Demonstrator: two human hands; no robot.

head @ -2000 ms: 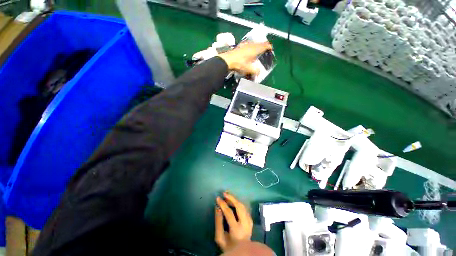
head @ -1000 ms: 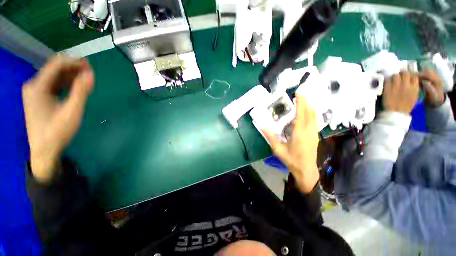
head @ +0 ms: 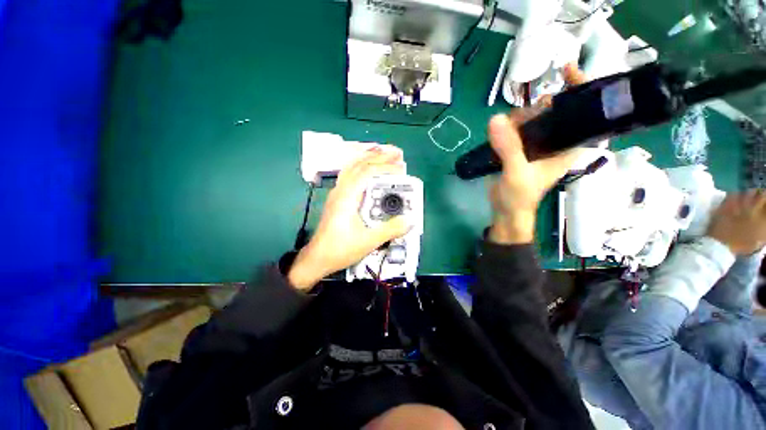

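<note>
My left hand point(head: 348, 220) holds a white camera unit point(head: 407, 220) at the front edge of the green mat. Its dark round lens faces up, its white bracket point(head: 323, 157) points left, and thin red and black wires hang at its near edge. My right hand point(head: 531, 172) is around the black electric screwdriver point(head: 592, 113), whose tip points left and is above the mat, apart from the camera. A thin pale sealing ring point(head: 449, 133) lies on the mat between the screwdriver and the screw feeder point(head: 403, 74).
More white camera units stand at the back right point(head: 546, 42) and at the right point(head: 626, 206). Another person's hand point(head: 741, 222) is at the far right. A blue bin point(head: 50, 151) stands at the left, with a cardboard box point(head: 126, 365) below the bench edge.
The camera unit has moved left to in front of me and my left hand has come onto it. My right hand has let go of the camera and taken hold of the screwdriver.
</note>
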